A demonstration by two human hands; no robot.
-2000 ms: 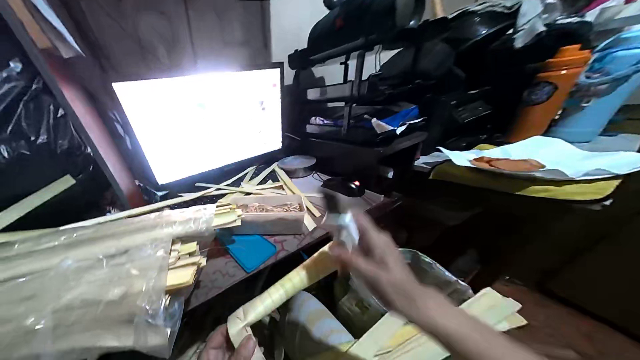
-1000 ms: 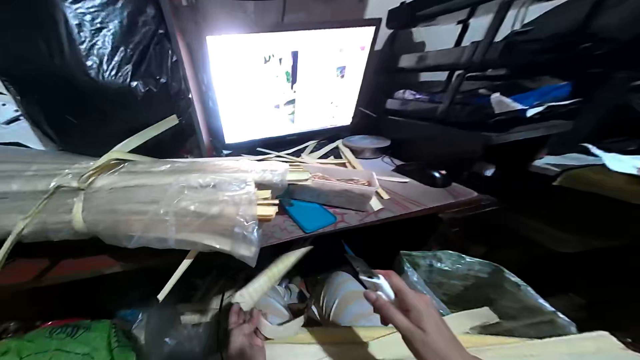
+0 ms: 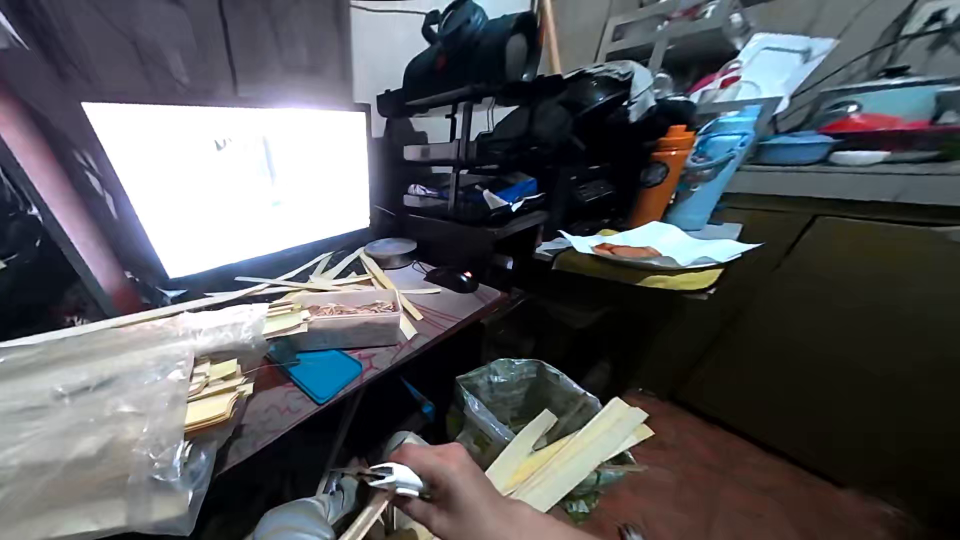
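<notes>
My right hand is closed around a white-handled tool with a dark metal end, low in the middle of the head view. A pale flat strip runs below the tool to the bottom edge; whether the two touch is unclear. My left hand is out of view. Beside my right hand, wide pale strips lean across a plastic-lined bin. More strips stick out of a clear plastic wrapping on the left.
On the desk are a small box of tiny brown pieces, a blue phone-like object, a mouse, a round container and loose strips, before a lit monitor. A paper-lined plate and two bottles stand right.
My left hand, earlier at the bottom with a pale strip, has gone out of view. My right hand still holds the white-handled tool. The view has swung right since a second ago.
</notes>
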